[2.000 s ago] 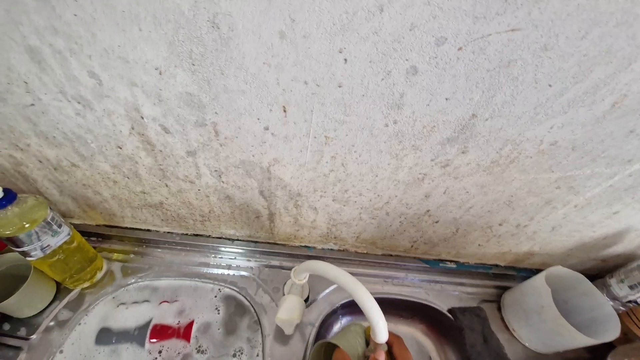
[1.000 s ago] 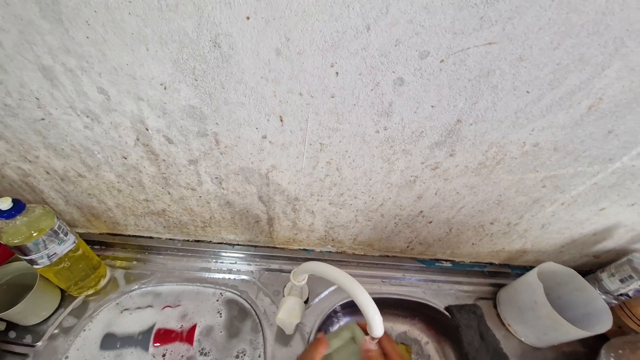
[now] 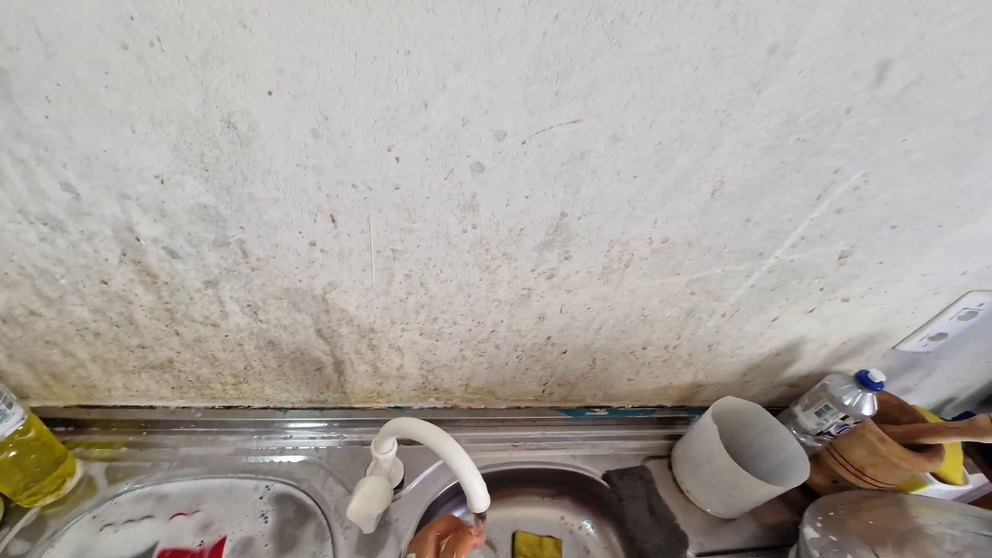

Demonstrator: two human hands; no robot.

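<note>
At the bottom edge, below the spout of the white tap (image 3: 449,457), my left hand (image 3: 440,539) shows only as bent fingers. Pinkish fingertips (image 3: 478,533) lie close against its right side; they seem to be my right hand, but most of it is cut off. Whether either hand holds something is hidden. A yellow-green sponge (image 3: 537,545) lies in the right steel basin (image 3: 573,496), just right of the fingers. The left basin (image 3: 232,482) holds soapy water with a red item (image 3: 192,548) in it.
A yellow liquid bottle (image 3: 35,457) stands at far left. Right of the basin are a dark cloth (image 3: 647,511), a whitish plastic container (image 3: 713,473), a clear bottle (image 3: 829,407), a wooden mortar (image 3: 868,457) with a pestle, and a metal pot lid (image 3: 891,527).
The view has swung to the right. A pale green cup-like vessel was between my hands a second ago and is no longer seen. The sponge now shows plainly in the basin.
</note>
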